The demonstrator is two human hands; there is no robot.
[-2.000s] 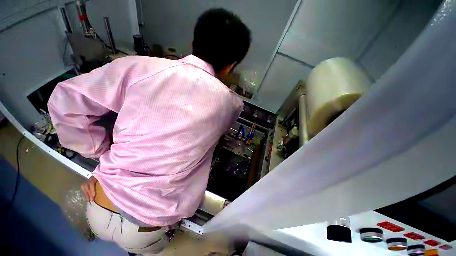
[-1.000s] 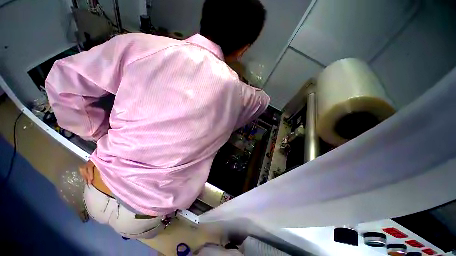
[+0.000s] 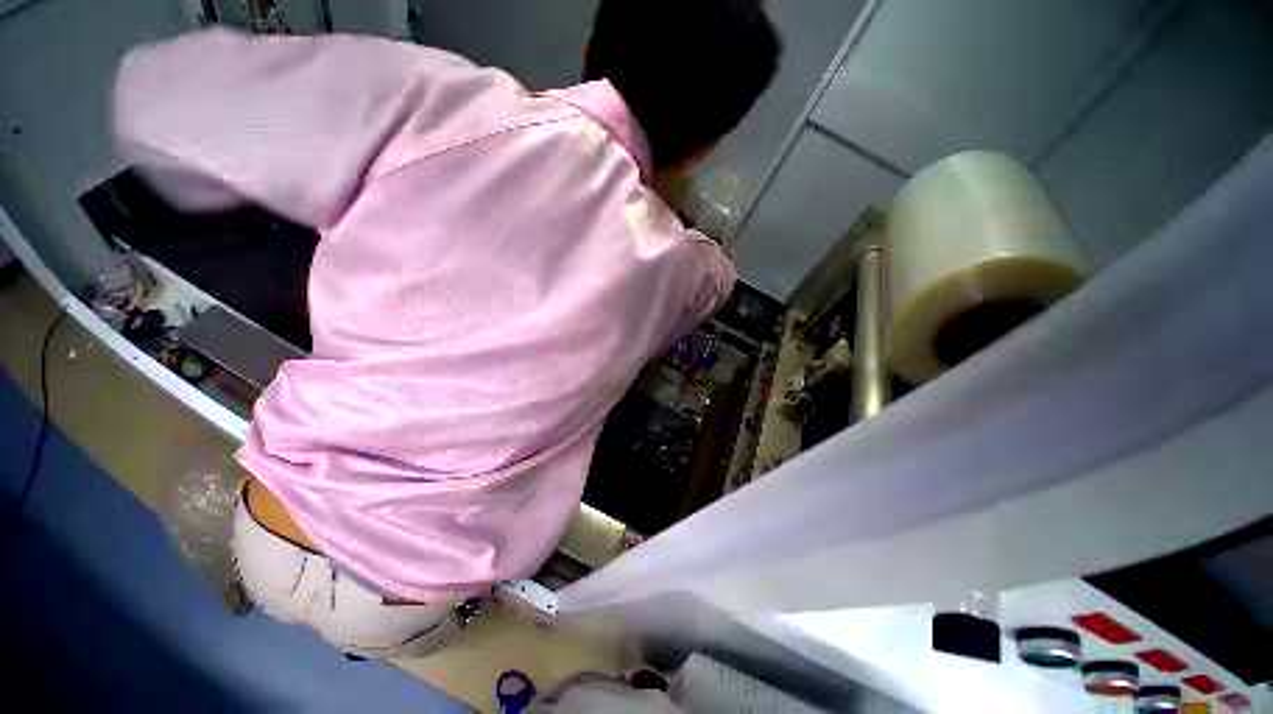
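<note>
Neither of my hands shows in the picture. Nearest in front of me, a person in a pink striped shirt (image 3: 447,335) and pale trousers leans into the open bay of the white packaging machine (image 3: 168,366). The person's back hides much of the bay, and their hands cannot be seen. Dark metal mechanisms (image 3: 691,366) show to the right of the back. A large pale film roll (image 3: 977,230) sits at the right, beside a metal roller (image 3: 870,342).
A pale, curved panel or sheet (image 3: 949,460) crosses the right side. Below it is the control panel (image 3: 1033,621) with round buttons and red labels. A black cable (image 3: 46,405) lies on the floor at left. Clear plastic (image 3: 203,502) is beside the person. A striped pale surface (image 3: 740,686) shows at the bottom.
The person's left arm has lifted up and outward, uncovering more of the bay at left. The hand at their lower back is gone from there. The view has shifted, bringing the film roll more into view.
</note>
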